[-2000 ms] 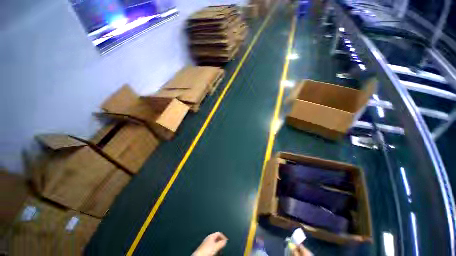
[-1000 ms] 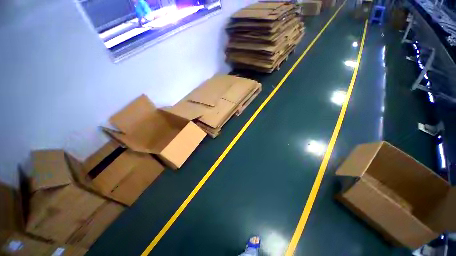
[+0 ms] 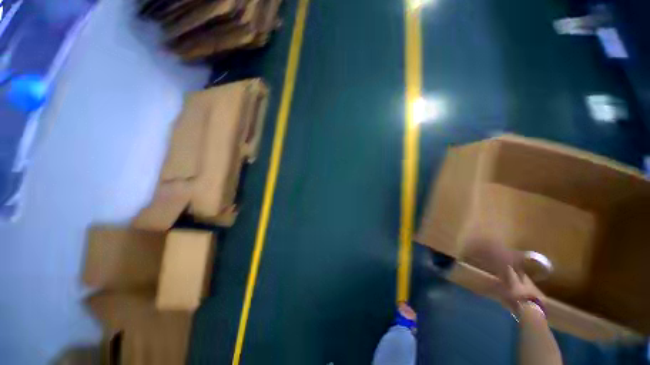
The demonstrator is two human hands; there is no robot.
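Observation:
A large open brown carton [image 3: 542, 207] stands on the floor at the right. No parts are visible in it; its right end is cut off by the picture's edge. My right hand [image 3: 509, 274], bare and blurred, is over the carton's near wall, with a band at the wrist. A small round whitish thing [image 3: 536, 264] shows beside the fingers; whether the hand touches it or holds anything is unclear. My left hand is out of the picture.
Flattened cartons [image 3: 217, 146] lie along the wall at the left, with a higher stack [image 3: 221, 25] beyond. An open carton [image 3: 187, 269] stands nearer. Yellow lines [image 3: 408, 164] run along the green floor. My foot [image 3: 405, 317] is at bottom centre.
The view has turned and moved closer to the empty carton. My right hand has come into view over its near wall. The carton of dark parts seen earlier is out of view.

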